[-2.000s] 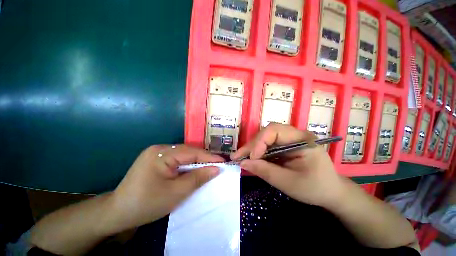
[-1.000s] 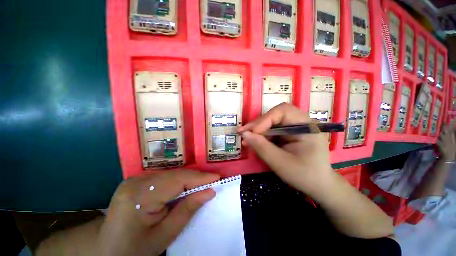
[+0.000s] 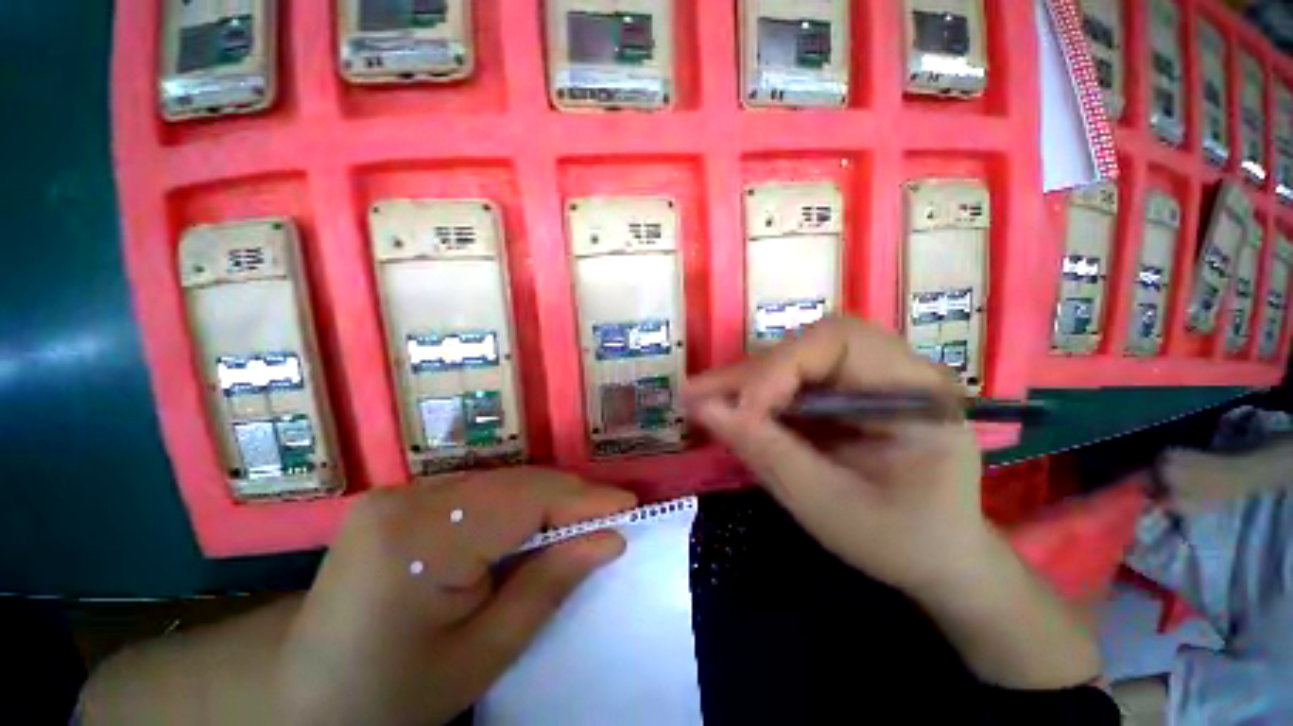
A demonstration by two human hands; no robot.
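Observation:
My left hand grips the white label sheet by its top edge, which shows small dark-edged marks; two white dots sit on the hand. My right hand holds the dark tweezers, slightly blurred. Its fingertips are at the lower right edge of the middle open-backed phone in the near row of the red-pink foam tray. The tweezer tip is hidden or too blurred to make out, so I cannot tell whether it holds a sticker. The hand partly covers the phone to the right.
More gold-beige phones lie in the tray's pockets. A red-dotted label sheet lies at the tray's right end. A second foam tray with phones adjoins it. The green bench shows at left. Another person's arm and pale sleeve are at lower right.
The tray has shifted left in view. My right hand has moved from the sheet's edge to the phones, first at the second near-row phone, now at the third. My left hand still holds the sheet.

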